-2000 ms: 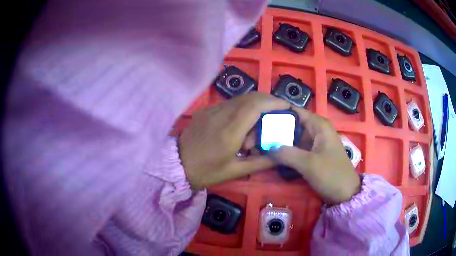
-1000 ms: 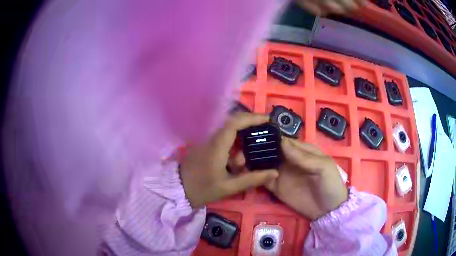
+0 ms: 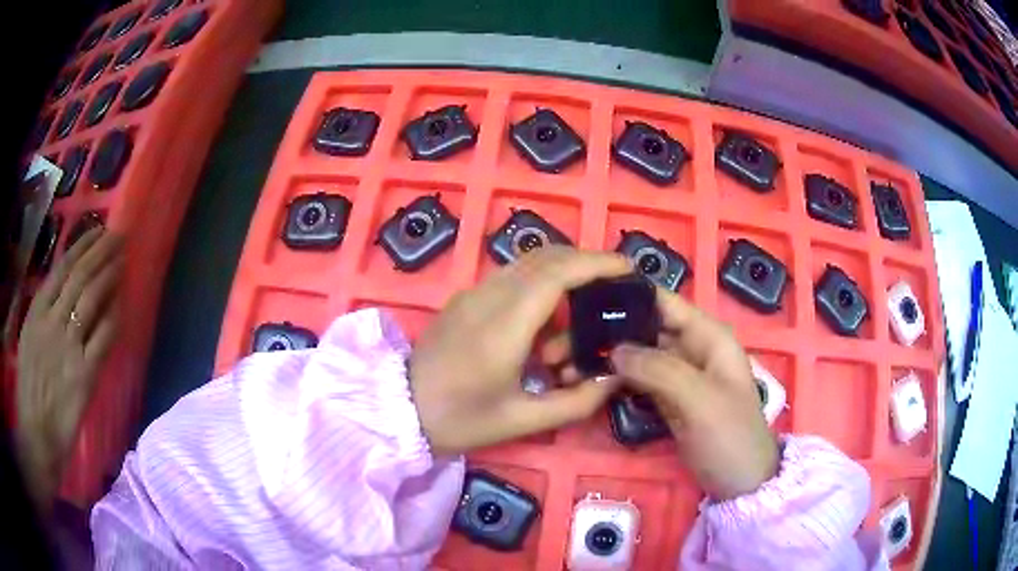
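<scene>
My left hand (image 3: 491, 351) holds a dark smartwatch unit (image 3: 613, 321) by its sides, face up, above the compartment tray (image 3: 293, 145). Its screen is black with a small white word and a reddish mark near the lower edge. My right hand (image 3: 703, 390) is at its right side, thumb on or just over the lower part of the screen, fingers partly hidden behind it. Dark units (image 3: 418, 228) lie face down in the tray's pockets, with light units (image 3: 604, 538) at the right and the bottom.
A neighbouring tray (image 3: 184, 123) with glossy black units stands at left, and another person's hand (image 3: 67, 335) is over it. White paper slips (image 3: 982, 390) and a blue pen (image 3: 975, 312) lie at right. A metal rail (image 3: 480, 50) runs behind the tray. Another red-orange tray (image 3: 826, 39) is at top right.
The pink sleeve that covered the left of the view is gone, showing more trays and another person's hand. The unit's screen changed from white to a black list, then to one word.
</scene>
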